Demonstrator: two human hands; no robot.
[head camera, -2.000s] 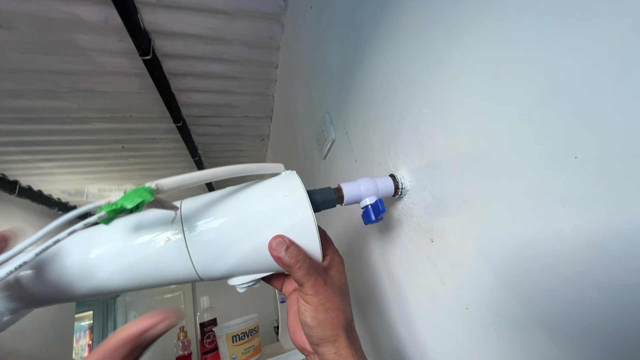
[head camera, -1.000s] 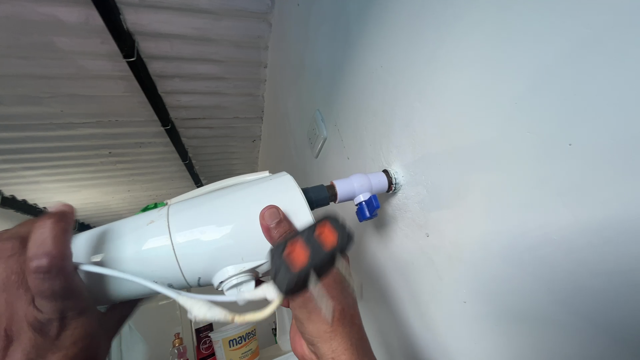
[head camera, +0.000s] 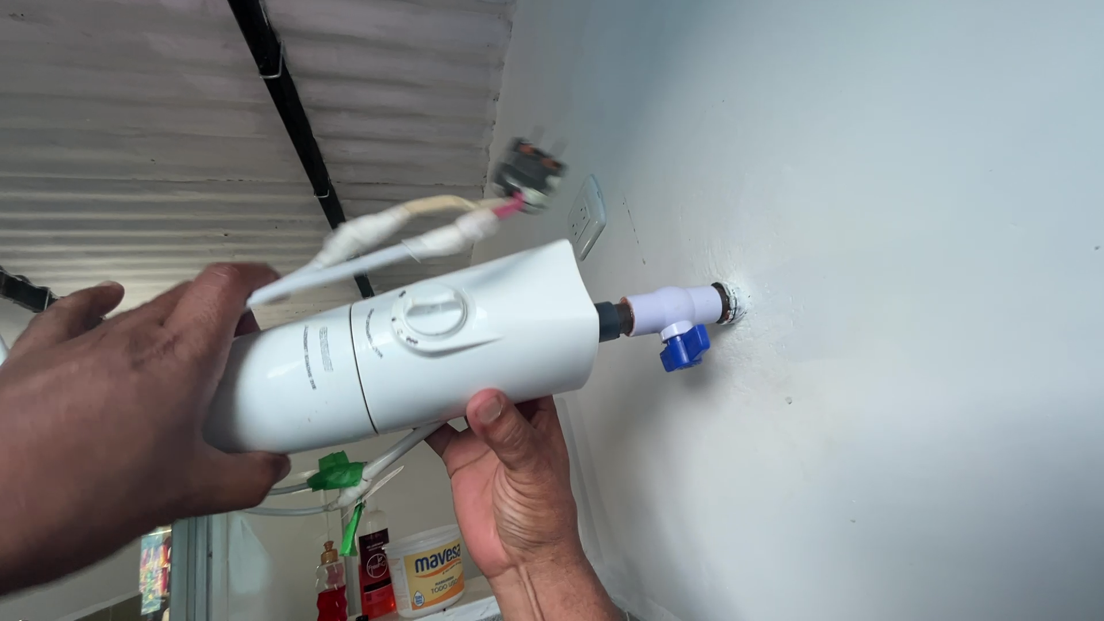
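Note:
A white electric water-heating tap unit (head camera: 397, 354) with a round dial (head camera: 435, 312) sits on a dark threaded fitting (head camera: 609, 321). That fitting joins a white plastic ball valve (head camera: 673, 309) with a blue handle (head camera: 686, 348), fixed in the wall. My left hand (head camera: 147, 405) is wrapped around the unit's far end. From beneath, my right hand (head camera: 517, 483) supports the end near the valve, thumb on the casing. A taped cable (head camera: 371, 246) rises over the unit to a blurred black plug (head camera: 530, 175). Green tape (head camera: 335, 473) wraps another cable below.
A white wall socket (head camera: 587, 217) is behind the plug. The pale wall (head camera: 862, 345) fills the right side. Below stand a Mavesa tub (head camera: 429, 571), a bottle with a dark label (head camera: 374, 561) and a small red bottle (head camera: 330, 586). A black beam (head camera: 289, 108) crosses the corrugated ceiling.
The white unit has turned about its length, bringing the dial to the front. The plug, near my right hand one second ago, is now above the unit. The green tape, on top two seconds ago, is below.

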